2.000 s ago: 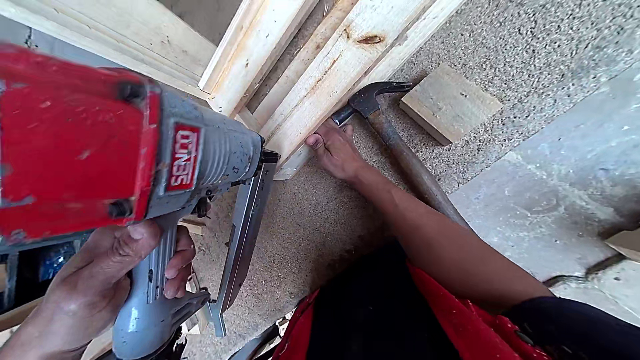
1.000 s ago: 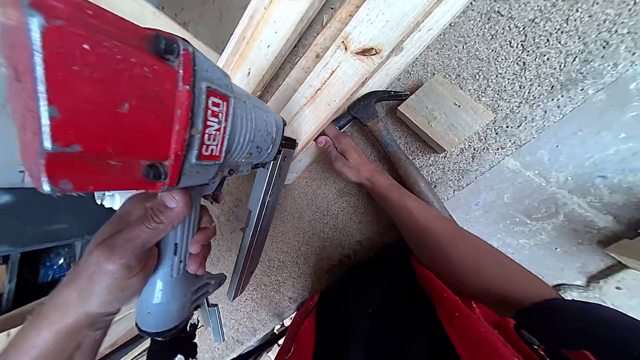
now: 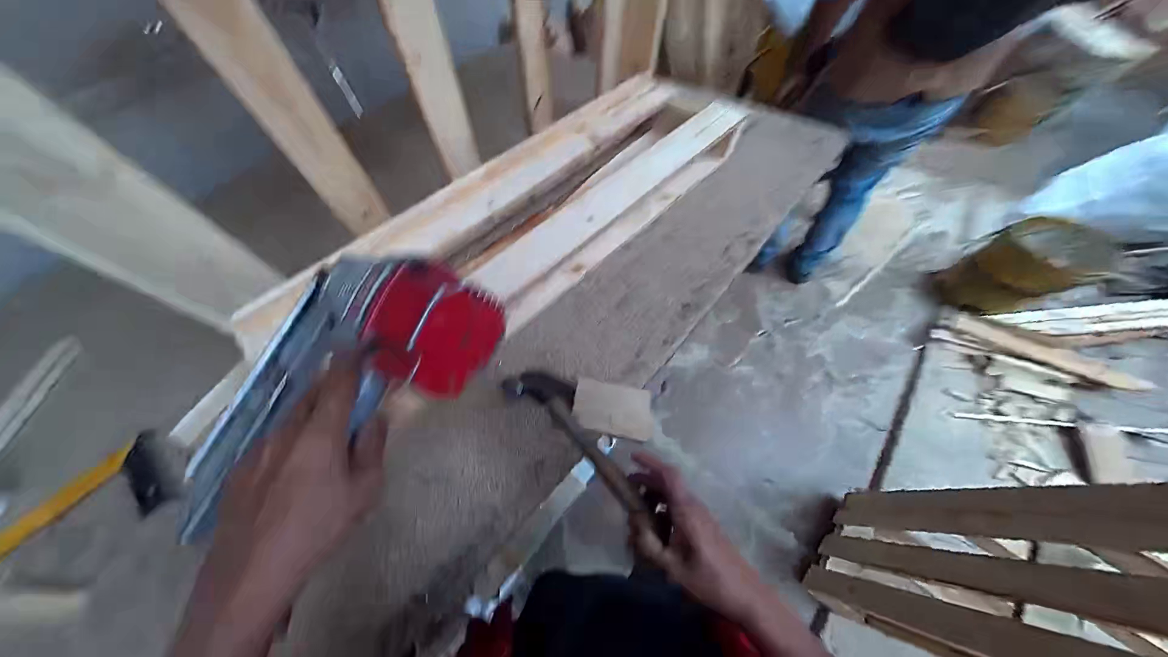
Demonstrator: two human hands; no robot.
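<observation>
My left hand (image 3: 306, 456) is closed around the handle of a red and grey Senco pneumatic nailer (image 3: 433, 328), which lies over the near end of a wooden stud frame (image 3: 584, 219). In my right hand (image 3: 684, 529) is the wooden handle of a claw hammer (image 3: 598, 452); its dark head hangs above the board surface, beside a small wood block (image 3: 613, 409). The frame's long timbers run side by side away from me, with upright studs (image 3: 429, 87) along their left. Motion blurs the nailer and both hands.
Another person in jeans (image 3: 858, 164) stands beyond the frame, at the upper right. A yellow-handled tool (image 3: 68, 497) lies at the left. Wood scraps (image 3: 1040, 351) and a yellow container (image 3: 1027, 265) are on the concrete floor. Slatted timber (image 3: 985, 511) stands at the lower right.
My right hand has left the frame timber and taken hold of the hammer's handle. The nailer, still in my left hand, has turned. The view has swung widely.
</observation>
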